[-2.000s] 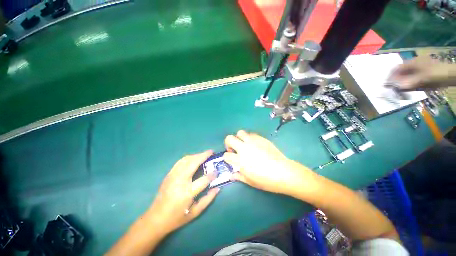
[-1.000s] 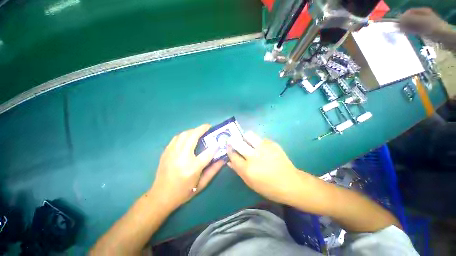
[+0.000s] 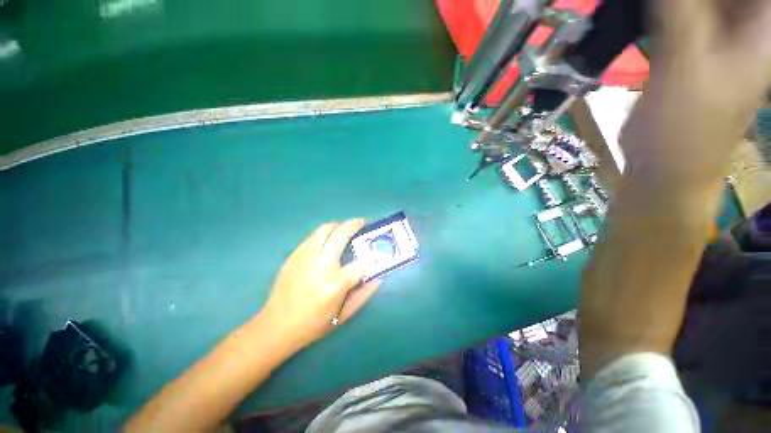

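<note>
My left hand holds a black housing low over the teal bench, at the centre of the view. A whitish inner plate with a round centre is seated in the housing and faces up. A thin rod with a small pale tip sticks out below my left hand. My right arm is raised close to the camera at the right. My right hand is at the top right, blurred and cut off by the edge, near the dark screwdriver handle; its fingers cannot be made out.
The silvery screwdriver head hangs over the bench. Loose metal brackets lie below it. Black housings lie at lower left. A blue crate of metal parts stands below the bench edge. A red tray and white-topped box are behind.
My right hand has left the housing and moved up to the top right. My left hand still holds the housing. The other person's hand no longer shows.
</note>
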